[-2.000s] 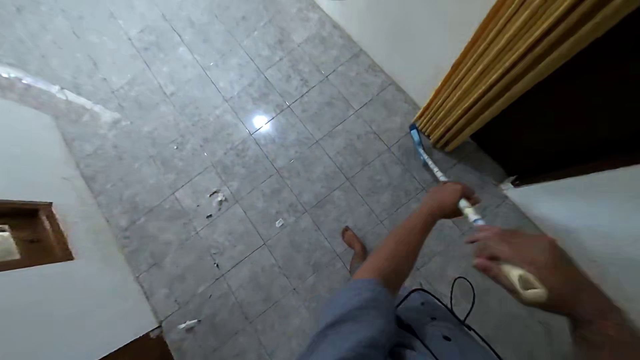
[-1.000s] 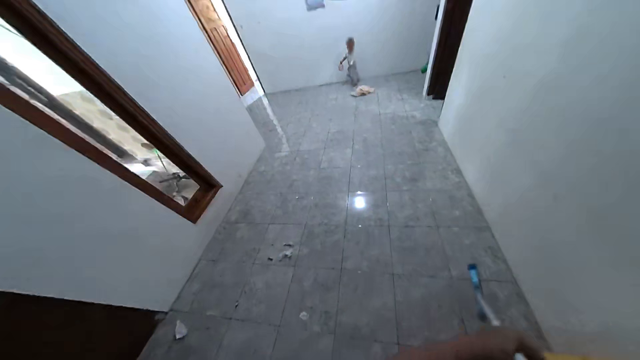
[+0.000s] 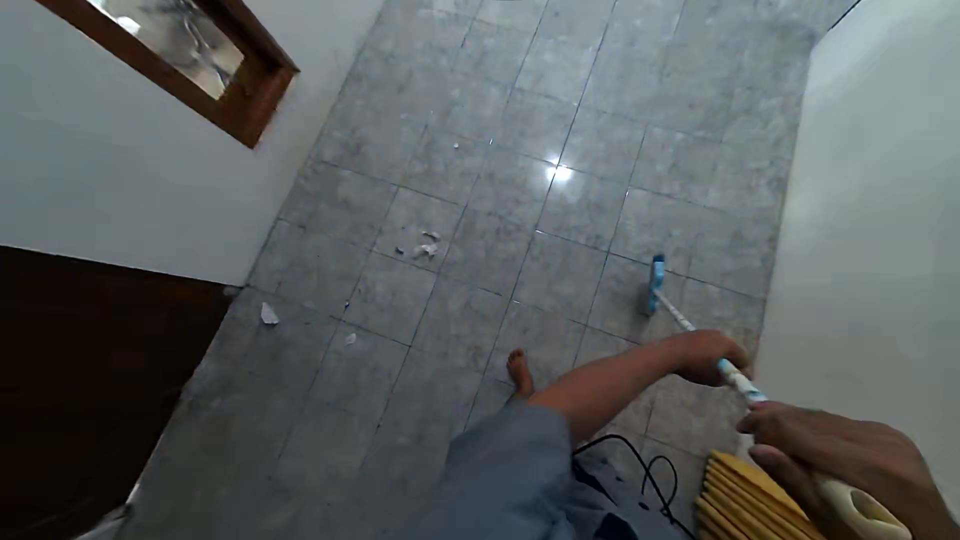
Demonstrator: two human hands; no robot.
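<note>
A broom (image 3: 655, 281) with a blue head and a white patterned handle slants up from the lower right, its head at the tiled floor near the right wall. My left hand (image 3: 709, 358) grips the lower part of the handle. Closer to the cream hanging end, my right hand (image 3: 836, 446) is closed around the same handle. Scraps of white debris (image 3: 426, 248) lie on the floor left of the broom head, and another white scrap (image 3: 269, 313) lies by the left wall corner.
My bare foot (image 3: 520, 373) stands on the grey tiles. A yellow pleated curtain (image 3: 750, 499) hangs at bottom right. White walls flank the floor; the left one has a wood-framed window (image 3: 262, 97). A dark brown surface (image 3: 97, 375) fills the lower left. A black cord (image 3: 637, 457) loops beside my clothes.
The broom head was beside the yellow curtain two seconds ago; it is now out on the tiles near the right wall. Both hands still hold the handle. The view has turned considerably.
</note>
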